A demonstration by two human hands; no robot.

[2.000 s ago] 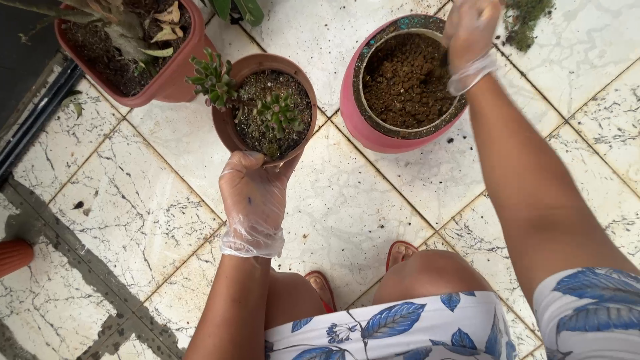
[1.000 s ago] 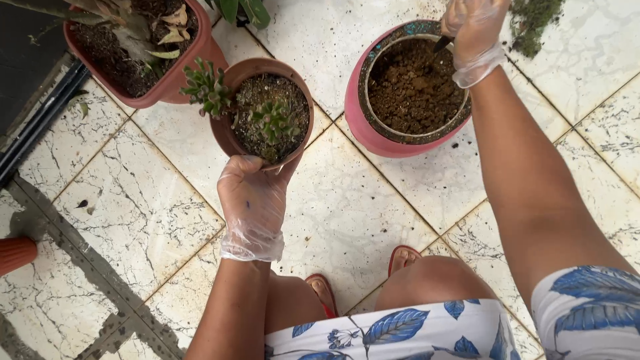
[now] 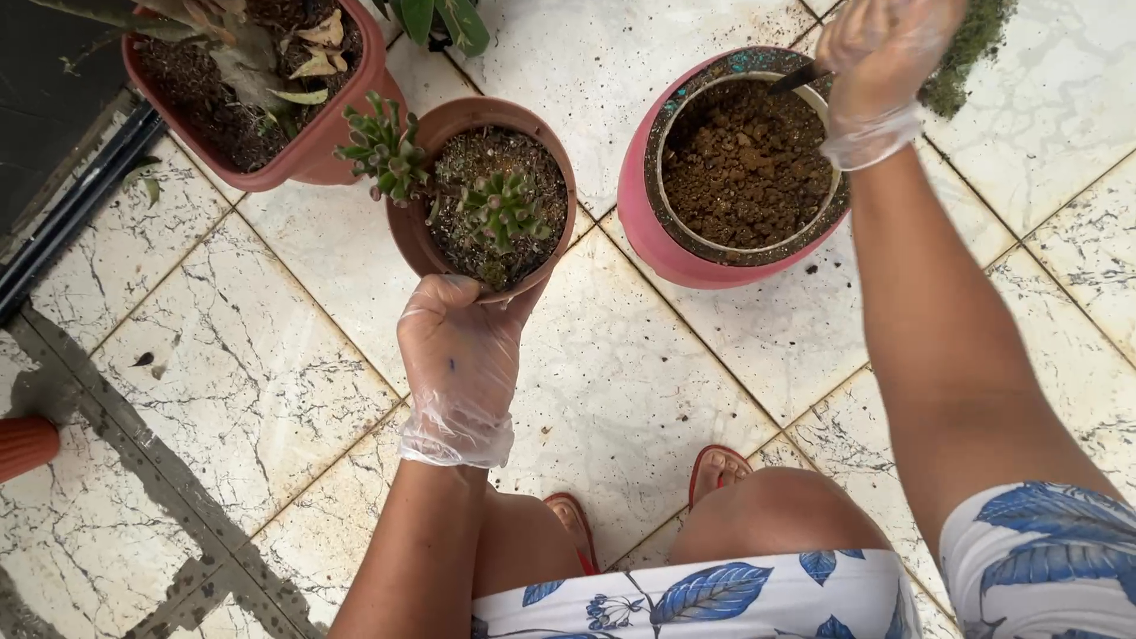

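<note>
My left hand (image 3: pixel 461 342), in a clear plastic glove, grips the near rim of a round brown plastic pot (image 3: pixel 411 232). Dark gritty soil fills that pot, with a small succulent (image 3: pixel 502 211) in it and another rosette (image 3: pixel 383 149) leaning over its left rim. At the upper right, my right hand (image 3: pixel 883 58), gloved too, is closed on a dark, narrow tool (image 3: pixel 797 78), whose kind I cannot tell. The tool reaches over the rim of a pink pot (image 3: pixel 652 231) full of crumbly brown soil (image 3: pixel 750 169).
A reddish square planter (image 3: pixel 333 133) with a thick-stemmed plant stands at the upper left. Green moss-like material (image 3: pixel 963 67) lies on the tiled floor (image 3: pixel 621 382) beyond my right hand. A terracotta-coloured pot (image 3: pixel 25 446) shows at the left edge. Soil crumbs and wet patches mark the tiles.
The dark tool in my right hand shows over the pink pot's soil one second ago and now, but not two seconds ago. My left hand keeps its hold on the brown pot.
</note>
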